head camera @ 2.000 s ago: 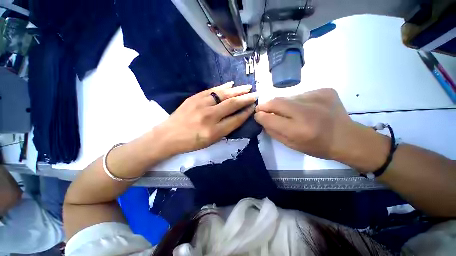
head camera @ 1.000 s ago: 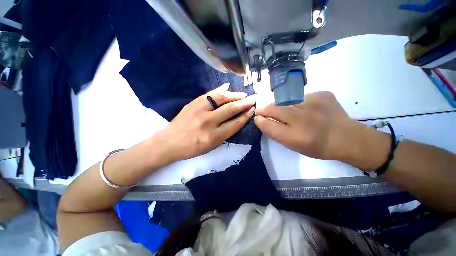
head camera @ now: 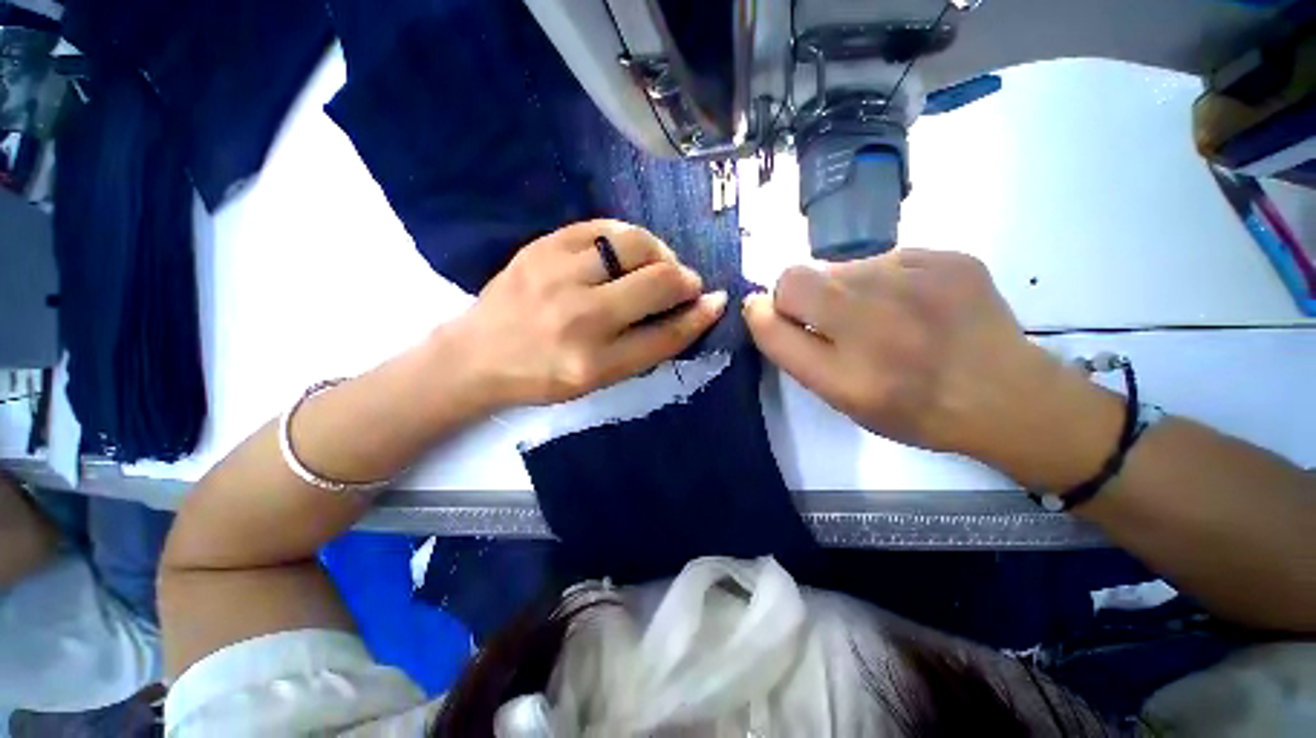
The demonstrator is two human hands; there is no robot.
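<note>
A dark navy panel point(head camera: 462, 159) runs from the upper left to beneath the presser foot point(head camera: 723, 183). Its lower part point(head camera: 657, 483) hangs over the table's front edge toward my lap. My left hand point(head camera: 585, 314) pinches the cloth in front of the foot, fingers curled, fingertips near the panel's right edge. My right hand point(head camera: 895, 339) pinches the same right edge, its fingertips just right of the left ones. The cloth between the fingertips is mostly hidden. The needle cannot be made out clearly.
The sewing machine head point(head camera: 996, 43) is above, with a grey cylinder attachment point(head camera: 852, 195) just right of the foot. Snips point(head camera: 1270, 238) lie at the far right. A navy bundle point(head camera: 130, 303) lies at left. A blue bin point(head camera: 390, 606) is below the marked table edge point(head camera: 938, 522).
My left fingers have curled in from lying flatter on the cloth. The panel has moved forward under the foot, and more of its lower part lies smooth below my hands.
</note>
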